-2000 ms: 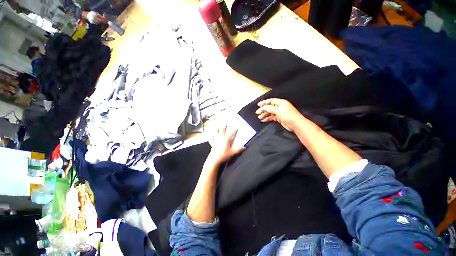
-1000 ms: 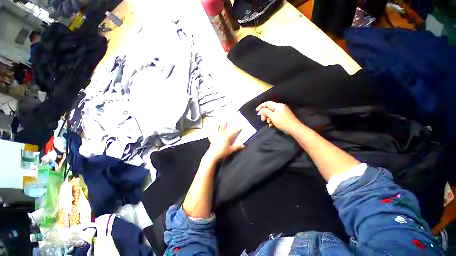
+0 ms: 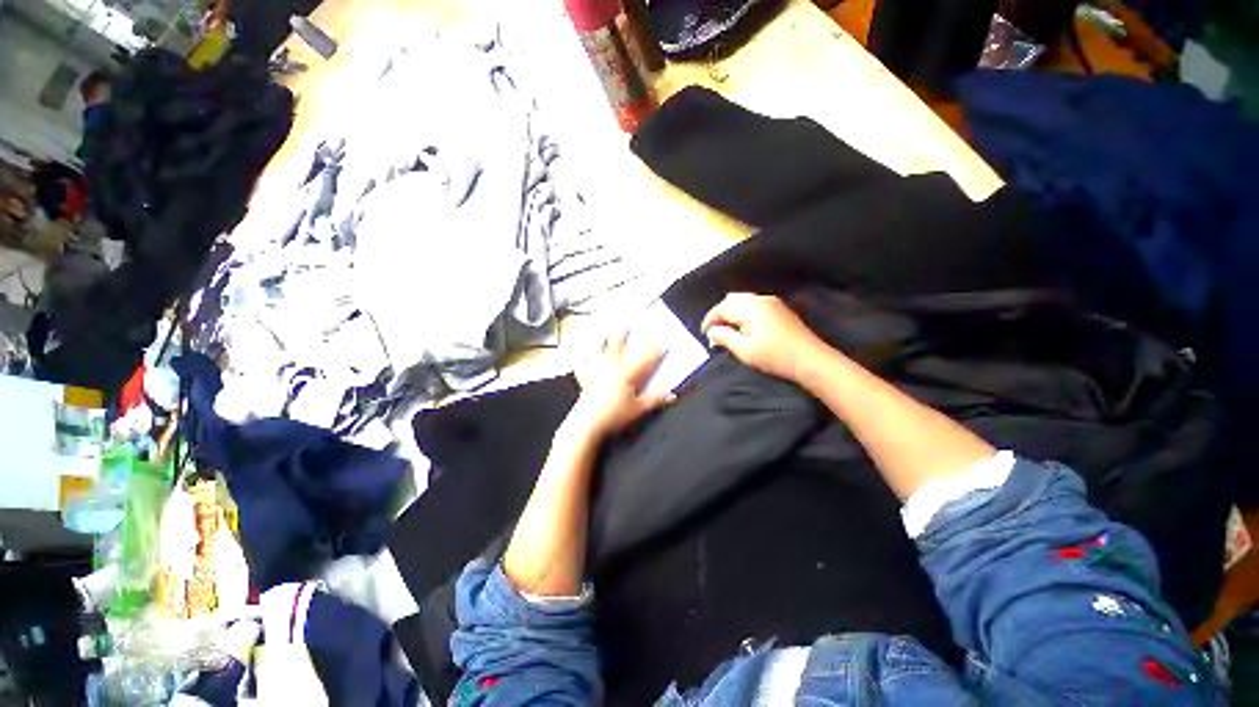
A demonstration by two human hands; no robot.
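Observation:
A black coat or jacket (image 3: 842,180) lies spread over the table in front of me, with its shinier lining (image 3: 718,428) across the middle. My left hand (image 3: 616,388) lies flat on a white card template (image 3: 679,354) and presses it at the edge of the black cloth. My right hand (image 3: 759,334) is bare, its fingers bent together, with the fingertips at the card's right edge. Whether it holds a small chalk or pencil cannot be made out.
A pale garment heap (image 3: 428,249) lies ahead left, with a pink-capped can (image 3: 608,55) at the far table edge (image 3: 898,97). Navy cloth (image 3: 1132,180) is at the right. A navy garment (image 3: 311,483) and green basket (image 3: 134,532) are at the left.
My right hand has come slightly down and closer to the card's edge, its fingers more closed than two seconds ago. My left hand stays on the card. The view has shifted slightly.

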